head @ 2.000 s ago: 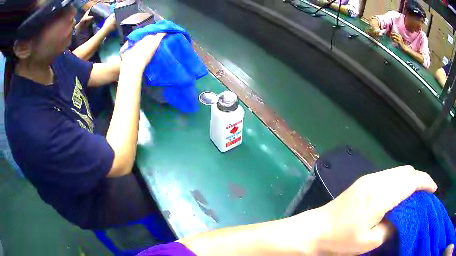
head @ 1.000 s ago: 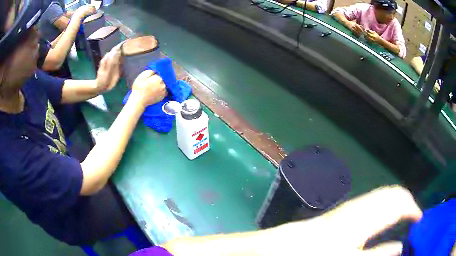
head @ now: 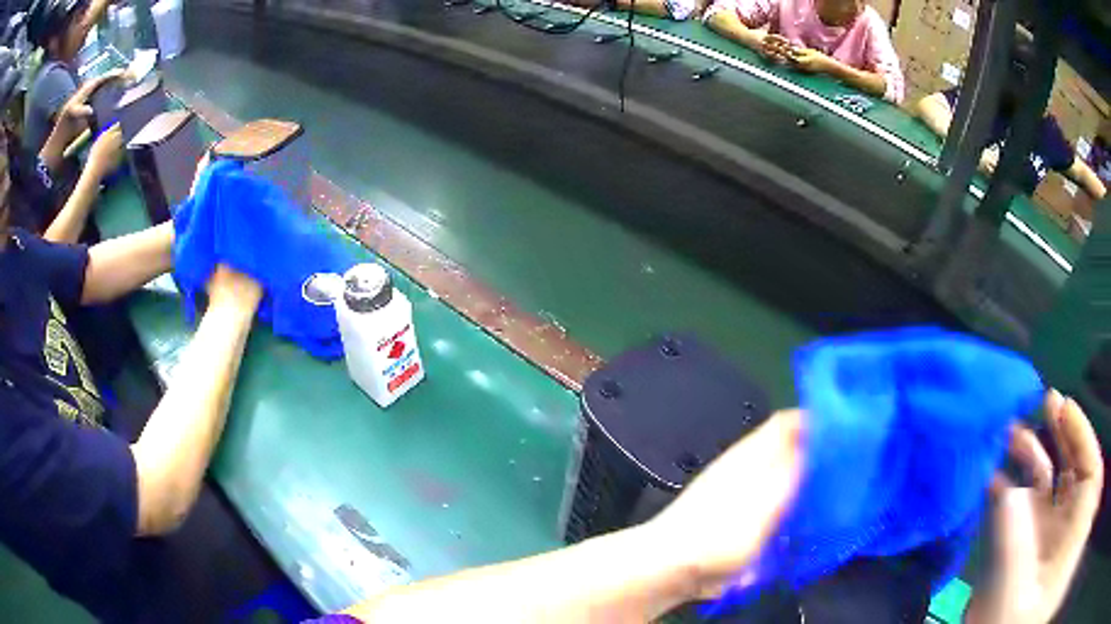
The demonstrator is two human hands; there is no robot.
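Note:
My left hand point(head: 770, 485) reaches in from the bottom and holds a bright blue cloth point(head: 908, 451); its fingers are hidden in the cloth. My right hand point(head: 1050, 518) is at the right edge beside the cloth, fingers spread and slightly bent, partly blurred. Under the cloth a dark object point(head: 863, 597) shows only in part; it looks like another speaker. A dark speaker point(head: 670, 408) stands black end up left of the cloth, small black dots near its corners, behind my left forearm.
A white bottle point(head: 384, 341) with its cap flipped open stands on the green bench point(head: 475, 488). At left a person wipes a brown-topped speaker point(head: 256, 139) with another blue cloth. Beyond the scuffed brown strip point(head: 451, 287) runs the dark green conveyor; people sit across it.
The view has swung right, so bottle and speaker sit further left. My cloth is now spread and raised between my hands, and my right hand has come into view.

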